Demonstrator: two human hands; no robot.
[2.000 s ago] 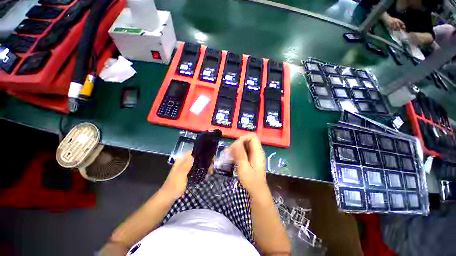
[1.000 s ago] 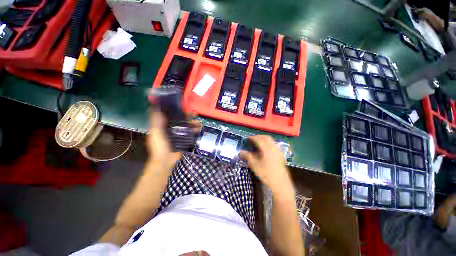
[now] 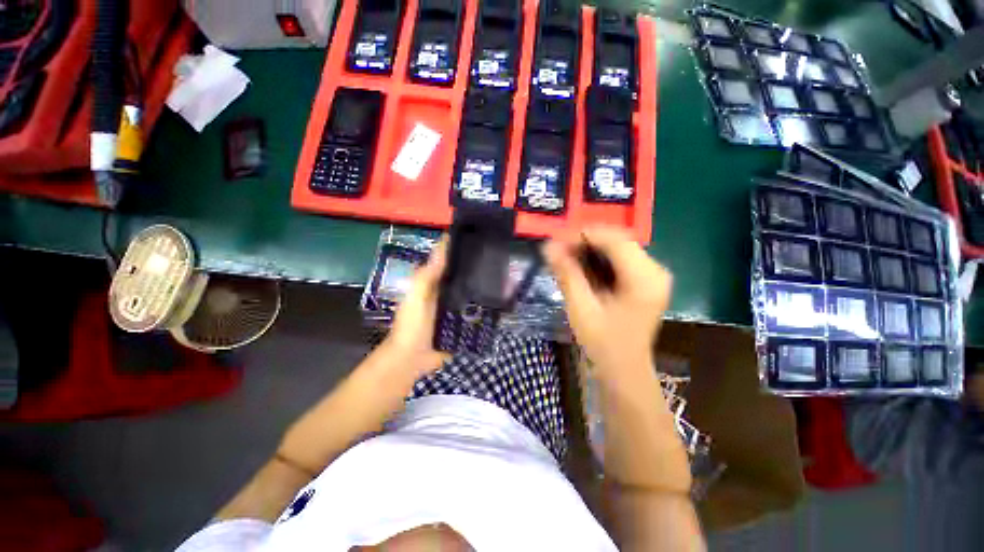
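My left hand (image 3: 419,304) holds a black keypad phone (image 3: 477,275) upright, screen and keys facing me, over the bench edge. My right hand (image 3: 617,289) is beside it on the right, blurred. Its fingertips pinch a small dark-edged display lens (image 3: 522,270), tilted close to the phone's right side; whether they touch is unclear. A dark thing (image 3: 597,265) also shows between the right fingers, too blurred to name. A clear strip with a lens window (image 3: 399,272) lies partly behind my left hand.
A red phone tray (image 3: 415,199) holds several face-down phones, one face-up phone (image 3: 346,143) and a paper label (image 3: 417,150). Lens trays (image 3: 863,286) stand at right. Left are a hose tip (image 3: 117,151), tissue (image 3: 208,86), dark square part (image 3: 245,148) and fan (image 3: 154,277). Scraps (image 3: 683,415) lie below.
The face-up phone in the tray is uncovered again. My left hand has moved right from the tray's left end with a phone. My right hand has risen beside it. The view has shifted.
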